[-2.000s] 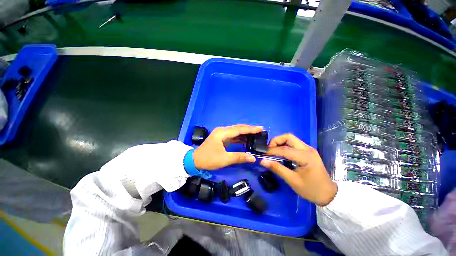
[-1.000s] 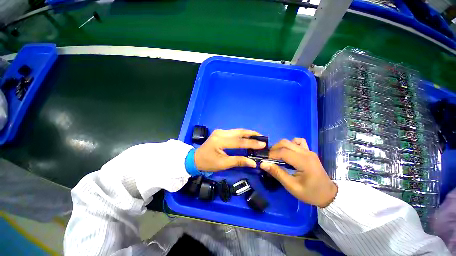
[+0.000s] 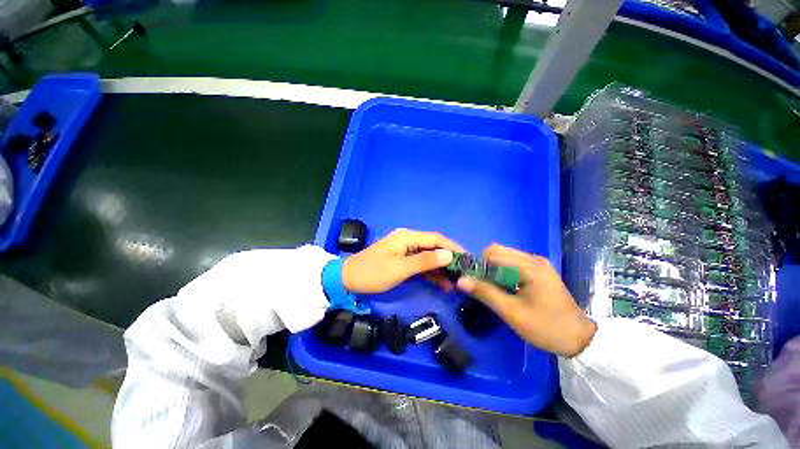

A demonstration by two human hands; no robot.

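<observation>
A narrow green circuit board (image 3: 503, 275) is held over the blue work tray (image 3: 439, 167), its component side facing up. My left hand (image 3: 395, 261), with a light blue wrist strap (image 3: 334, 284), grips the board's left end between thumb and fingers. My right hand (image 3: 537, 301) holds its right part. The black housing is mostly hidden behind the fingers; I cannot tell how it sits against the board. Several black housings (image 3: 361, 333) lie in the tray's lower part, one with a white or silver face (image 3: 424, 329). Another housing (image 3: 352, 234) sits at the tray's left side.
Stacked clear blister trays (image 3: 671, 237) with green boards stand right of the work tray. A blue tray (image 3: 66, 101) with black parts is at the far left. A grey post (image 3: 568, 57) stands behind, beside the green belt (image 3: 307, 48), which carries a small part with a pale shaft.
The board has turned so its green component side shows; earlier only its edge and the black housing showed between my hands. The part on the belt has moved left.
</observation>
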